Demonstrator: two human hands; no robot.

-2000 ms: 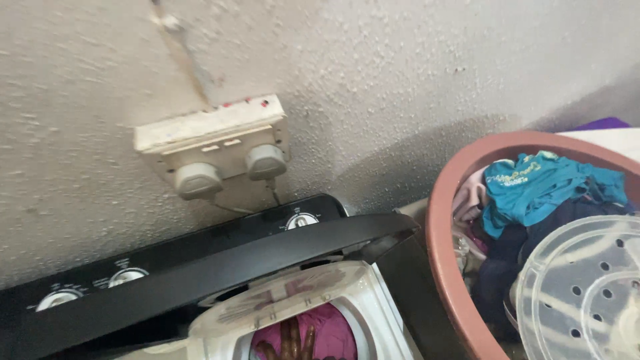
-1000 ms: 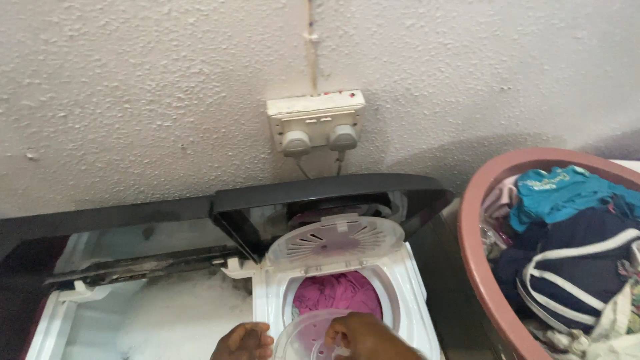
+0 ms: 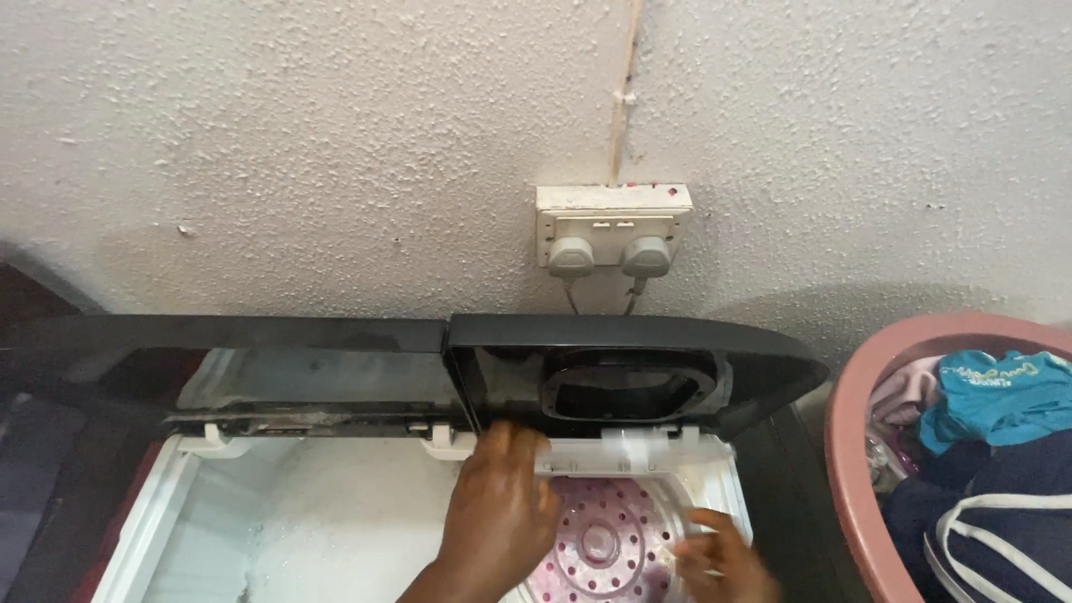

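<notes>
A twin-tub washing machine has both black lids raised. In its right-hand spin tub, a clear perforated plastic disc [image 3: 599, 544] lies over pink cloth. My left hand [image 3: 502, 494] is at the left back of the spin tub opening, fingers bent near the lid hinge; whether it grips anything cannot be told. My right hand [image 3: 722, 557], blurred, is at the disc's right side, fingers apart. The clear inner lid [image 3: 636, 452] stands blurred at the back of the opening. The wash tub [image 3: 352, 511] on the left holds whitish, sudsy water.
A pink plastic basin [image 3: 854, 469] at the right holds a teal garment [image 3: 997, 398] and a navy garment with white trim [image 3: 963, 519]. Behind the machine, a double wall socket [image 3: 615, 226] holds two plugs with cables running down behind the raised lids.
The perforated disc, on the basin's clothes in the first frame and at my hands in the second, now lies in the spin tub. The clear inner lid has tilted further back.
</notes>
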